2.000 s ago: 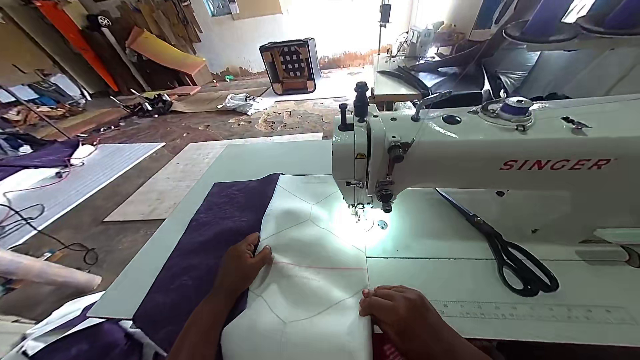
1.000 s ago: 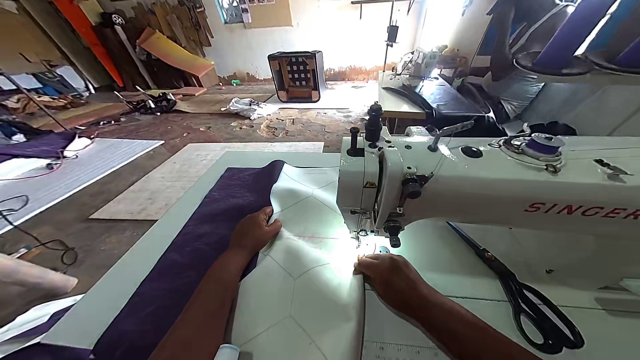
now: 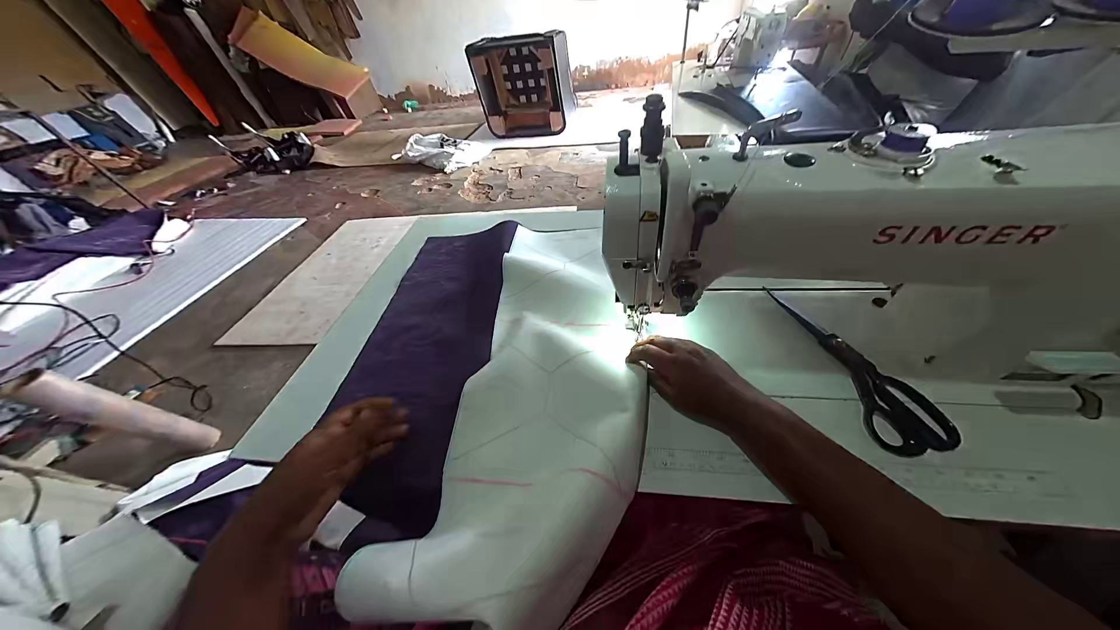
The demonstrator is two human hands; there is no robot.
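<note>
A white Singer sewing machine point(image 3: 840, 210) stands on a pale table, its lit needle and presser foot above the right edge of a white sheet of material point(image 3: 542, 411) marked with grey and red lines. Dark purple fabric point(image 3: 429, 324) lies along the sheet's left side. My right hand point(image 3: 687, 372) pinches the sheet's right edge just in front of the presser foot. Over the purple fabric's left edge is my left hand point(image 3: 359, 437), slightly blurred, fingers apart, with nothing seen in it. The near end of the sheet curls at the table's front edge.
Black-handled scissors point(image 3: 884, 385) lie right of my right hand, with a ruler scale point(image 3: 840, 472) along the table's front. A thread spool point(image 3: 906, 140) sits atop the machine. Left of the table are a pale board point(image 3: 315, 280), a roll point(image 3: 114, 411) and cables on the floor.
My left hand has come off the white sheet and moved left and nearer to me. The sheet has bulged up in its middle. My right hand stays at its right edge.
</note>
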